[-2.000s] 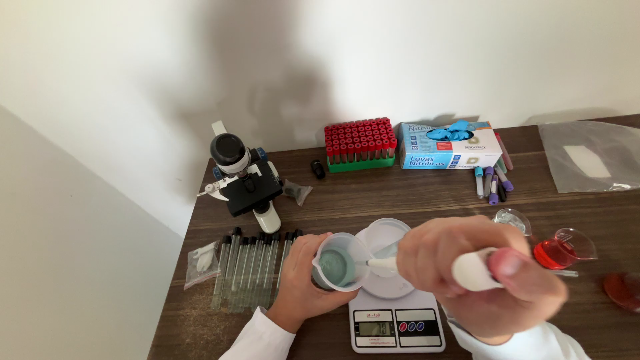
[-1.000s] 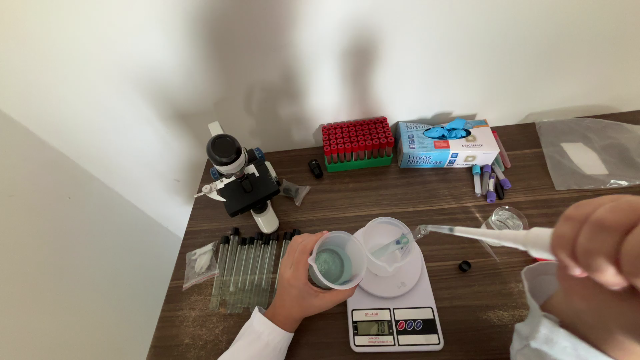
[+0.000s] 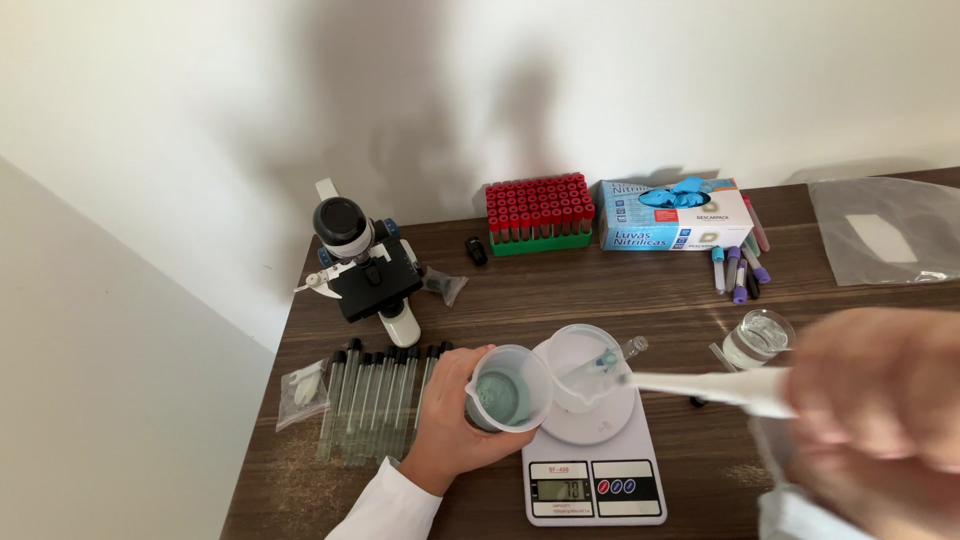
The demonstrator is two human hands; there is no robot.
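My left hand (image 3: 457,424) grips a translucent plastic beaker (image 3: 517,382) with blue-green liquid in it, tilted toward me beside the scale. A white digital kitchen scale (image 3: 589,431) carries a second plastic beaker (image 3: 574,341), in which a glass tube (image 3: 604,361) with some blue-green content leans, its mouth past the rim. My right hand (image 3: 877,405), blurred and close to the camera, is closed round a white pipette (image 3: 720,386) whose tip points left, near the second beaker. The scale's display is lit with digits.
Capped glass test tubes (image 3: 375,397) and a small bag (image 3: 304,394) lie left of my left hand, below a microscope (image 3: 375,270). Behind stand a red-capped tube rack (image 3: 540,214) and a nitrile glove box (image 3: 675,217). A glass beaker of clear liquid (image 3: 757,337) stands near my right hand.
My right hand with the pipette moved right, away from the held beaker, between the first two frames, and is now back nearer the scale. My left hand keeps its hold on the beaker.
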